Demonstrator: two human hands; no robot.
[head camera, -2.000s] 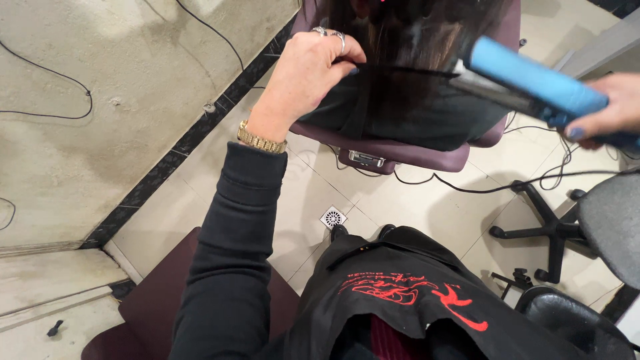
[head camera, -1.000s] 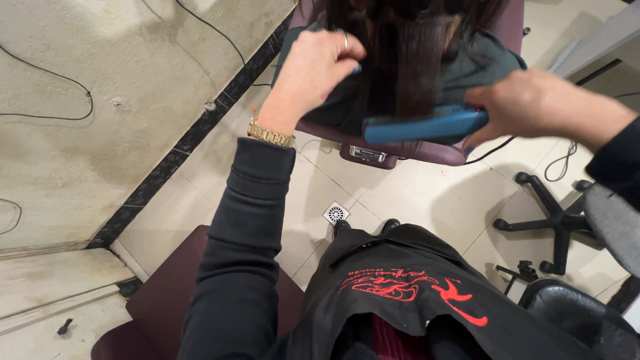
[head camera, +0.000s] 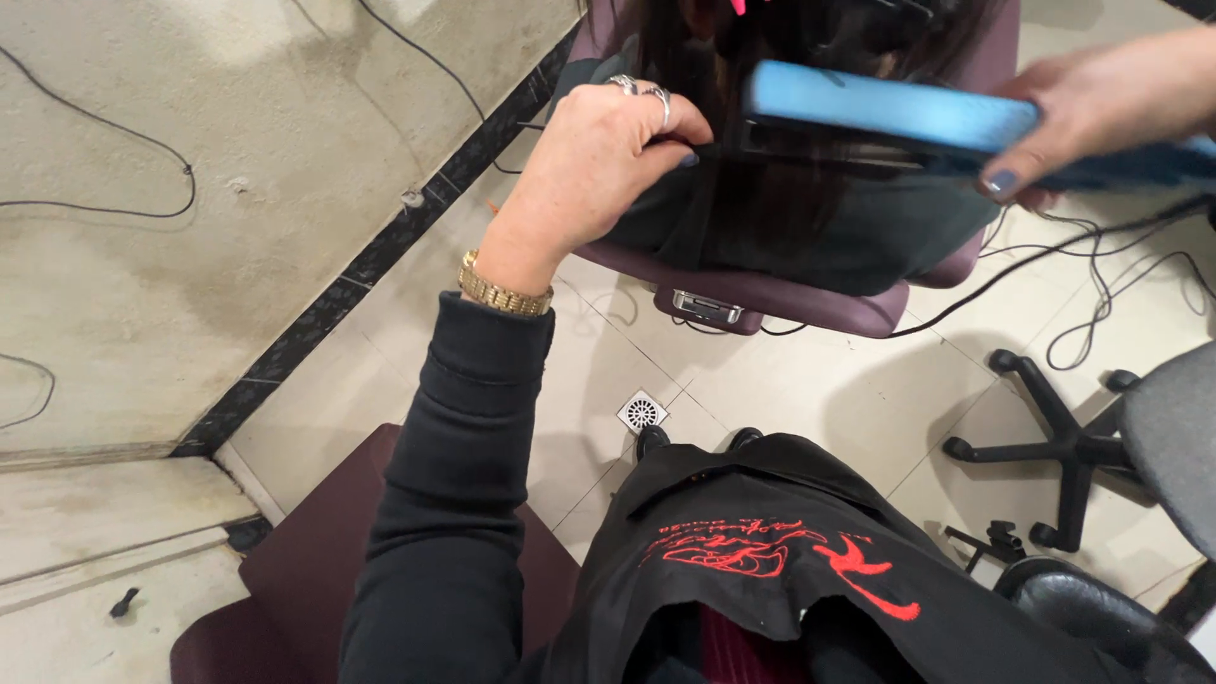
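Observation:
My right hand (head camera: 1073, 114) grips a blue hair straightener (head camera: 893, 104), which lies level across the dark hair (head camera: 779, 190) of a person seated with their back to me. Whether its plates are closed on hair cannot be told. Just left of its tip is my left hand (head camera: 617, 152), thumb and forefinger pinched together by the hair; what is between them is hard to make out. Rings and a gold watch are on that hand and wrist. A dark cape (head camera: 893, 237) covers the person's back. A pink clip shows at the top edge.
The maroon salon chair (head camera: 817, 304) holds the seated person. A dark power cord (head camera: 988, 285) runs behind the chair to the right. At right are a wheeled chair base (head camera: 1073, 446) and a black seat (head camera: 1073, 598). Another maroon seat (head camera: 323, 560) stands at lower left, near the wall.
From low at the hair a second ago, the straightener in my right hand has moved up, nearer the head. My left hand remains at the left of the hair.

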